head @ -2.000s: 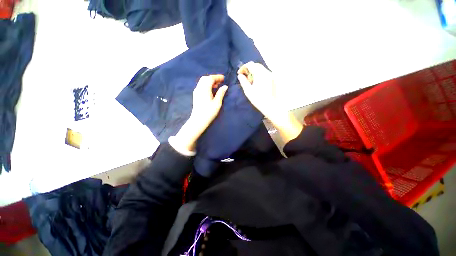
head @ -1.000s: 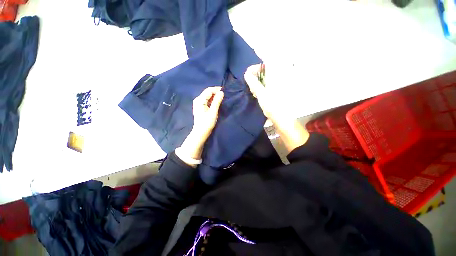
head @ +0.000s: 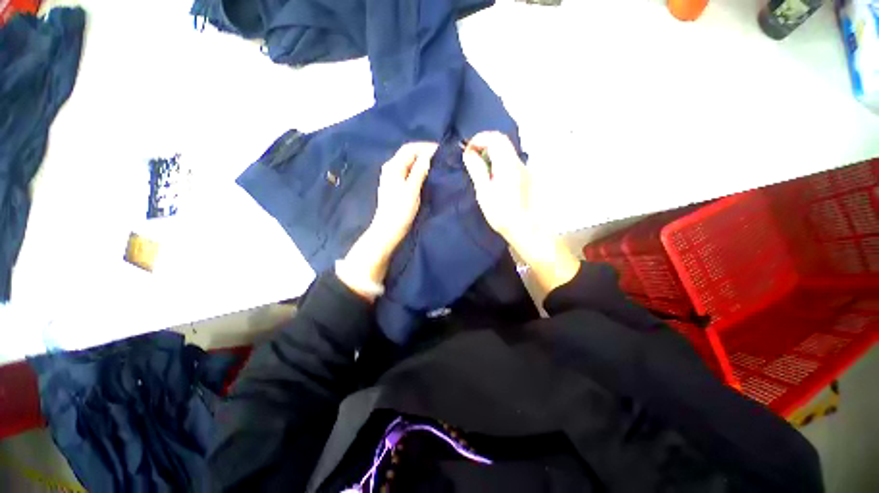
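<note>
Navy trousers (head: 376, 125) lie over the near edge of the white table and reach down to my lap. My left hand (head: 400, 202) pinches the cloth near the middle of the trousers. My right hand (head: 501, 188) is just right of it, thumb and finger closed together at the same spot. A small dark thing shows in my right palm, probably snips. A needle, thread or button cannot be made out. A small pale glint shows on the cloth left of my hands.
A pile of dark buttons (head: 165, 187) and a yellow-brown block (head: 142, 251) lie on the left of the table (head: 655, 116). More navy garments are at the far left, back and lower left. Red crates (head: 742, 250) stand below right. A dark bottle (head: 788, 14) and orange object (head: 686, 8) are at the back.
My right hand moved out to the right and up from the cloth, then came back close to my left hand. The view has shifted slightly, and the bottle and orange object now show.
</note>
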